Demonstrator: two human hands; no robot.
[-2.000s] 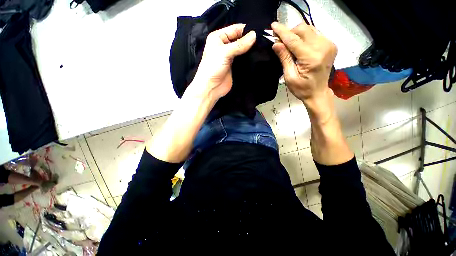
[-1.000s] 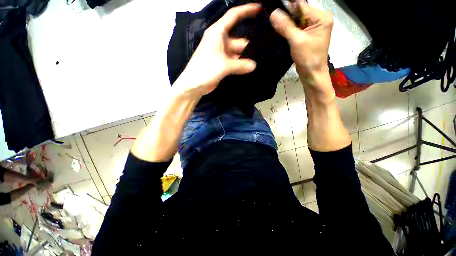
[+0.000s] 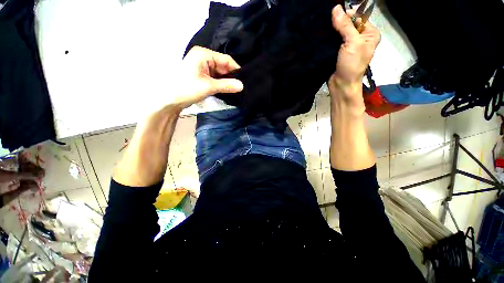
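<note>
A black garment (image 3: 282,61) lies bunched over the front edge of the white table and hangs down in front of my jeans. My left hand (image 3: 201,80) is at the garment's left side, with thumb and fingers around a bit of the cloth. My right hand (image 3: 356,52) is at the garment's upper right. It holds thread snips (image 3: 363,14) with pointed metal blades and an orange-yellow part, blades pointing up and away. Its thumb and fingertips are at the cloth's edge; whether they pinch it is hard to tell.
Black garments lie on the white table (image 3: 110,66) at far left (image 3: 22,77) and hang with hooks at upper right (image 3: 453,38). Red and blue items (image 3: 387,102) sit below them. A dark metal frame (image 3: 454,171) and pale hung items (image 3: 414,215) stand right. Scraps (image 3: 72,221) litter the floor left.
My hands have moved apart, the left one down and left, the right one out to the right. The snips' blades now show above the right hand. The garment is spread wider.
</note>
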